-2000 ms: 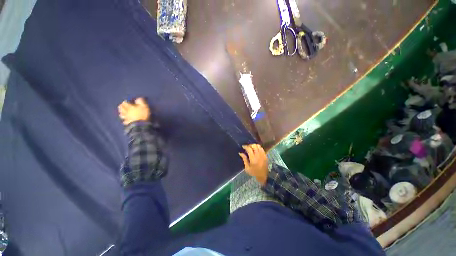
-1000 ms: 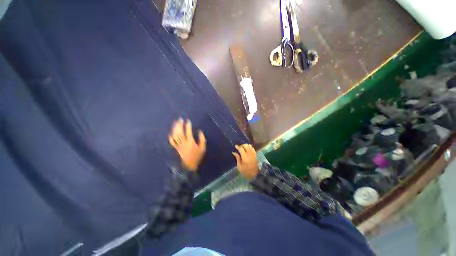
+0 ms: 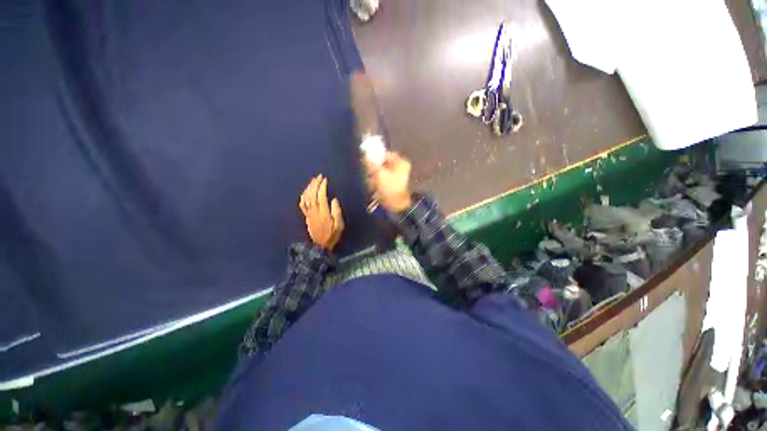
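The dark navy fabric ply [image 3: 202, 126] covers the left and middle of the table, with soft folds at the left. My left hand [image 3: 321, 215] lies on the cloth near the table's front edge, fingers apart, holding nothing. My right hand [image 3: 391, 179] grips the weight bar [image 3: 364, 103] near its white-wrapped part. The bar is slightly blurred and lies along the cloth's cut end at the right. The fingers hide part of its near end.
Two pairs of fabric shears [image 3: 498, 93] lie on the brown tabletop [image 3: 437, 101]. A large white sheet or roll [image 3: 664, 67] is at the upper right. Part of a pale block [image 3: 364, 8] shows at the top edge. Fabric offcuts [image 3: 622, 231] are heaped below the table.
My right hand has left the cloth's corner and taken hold of the weight bar, which has moved left onto the cloth's end. My left hand has moved right from its first place on the cloth.
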